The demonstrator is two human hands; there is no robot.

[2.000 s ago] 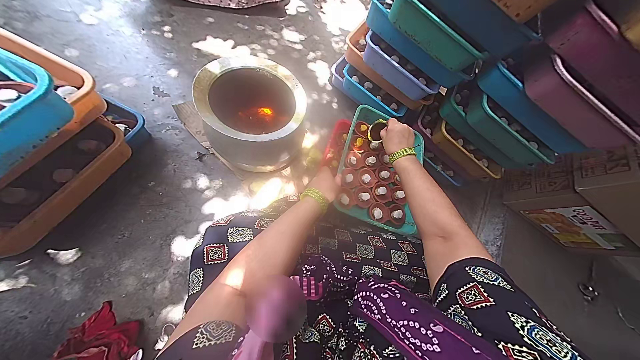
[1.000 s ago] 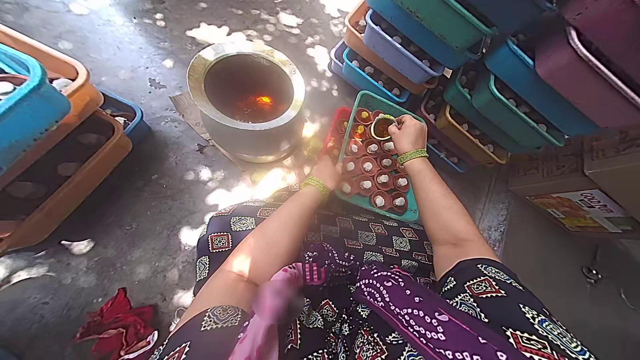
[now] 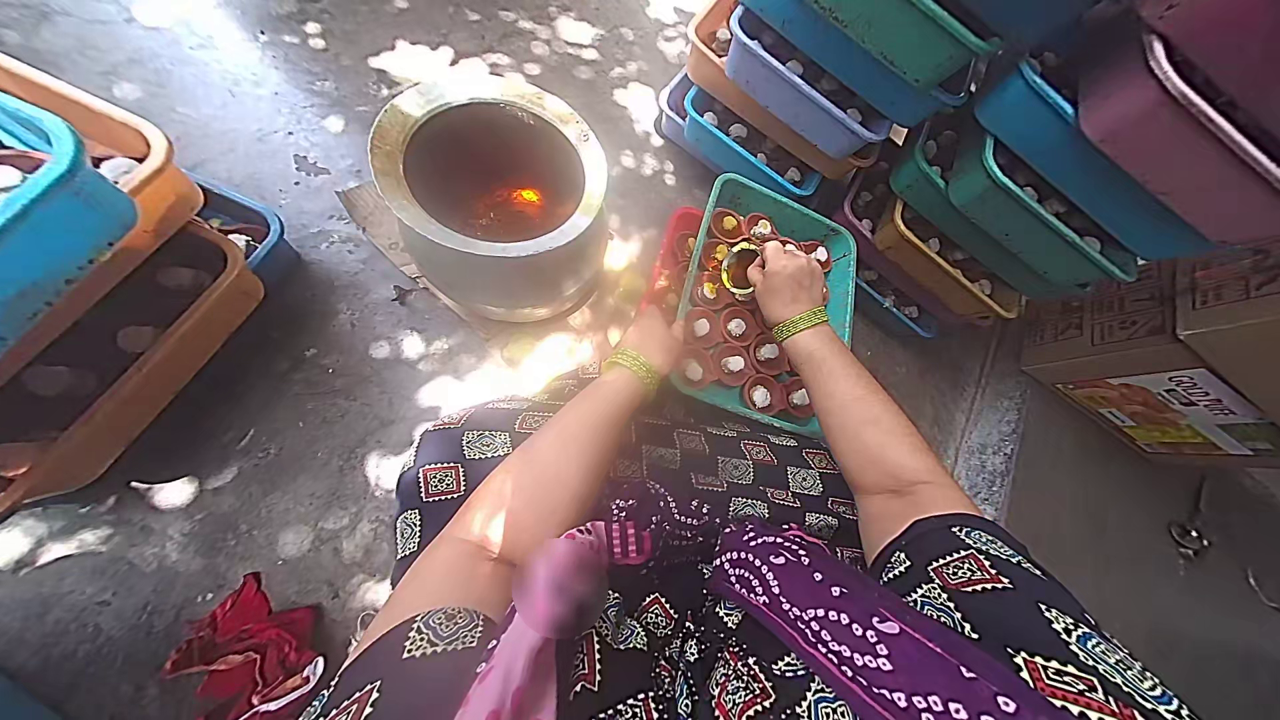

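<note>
A green plastic tray (image 3: pixel 848 300) holds several small clay cups (image 3: pixel 738 325) with white, wick-like pieces in them; some at the upper left look yellow and wet. My right hand (image 3: pixel 790 285) is closed on a small round metal cup (image 3: pixel 740 268) with dark liquid, held over the tray's upper part. My left hand (image 3: pixel 652 342) is at the tray's left edge and seems to hold it; its fingers are partly hidden. A red tray (image 3: pixel 672 255) shows beneath or beside the green one's left side.
A wide metal pot (image 3: pixel 490 265) of dark liquid stands on cardboard at front left. Stacked plastic trays rise at left (image 3: pixel 150 350) and right (image 3: pixel 1040 220). Cardboard boxes (image 3: pixel 1110 335) stand at right, with metal scissors-like tool (image 3: pixel 1188 540) on the floor. Red cloth (image 3: pixel 250 650) lies lower left.
The right hand with the small metal cup has shifted slightly over the tray, and more of the upper clay cups look yellow. The left hand has stayed at the tray's left edge.
</note>
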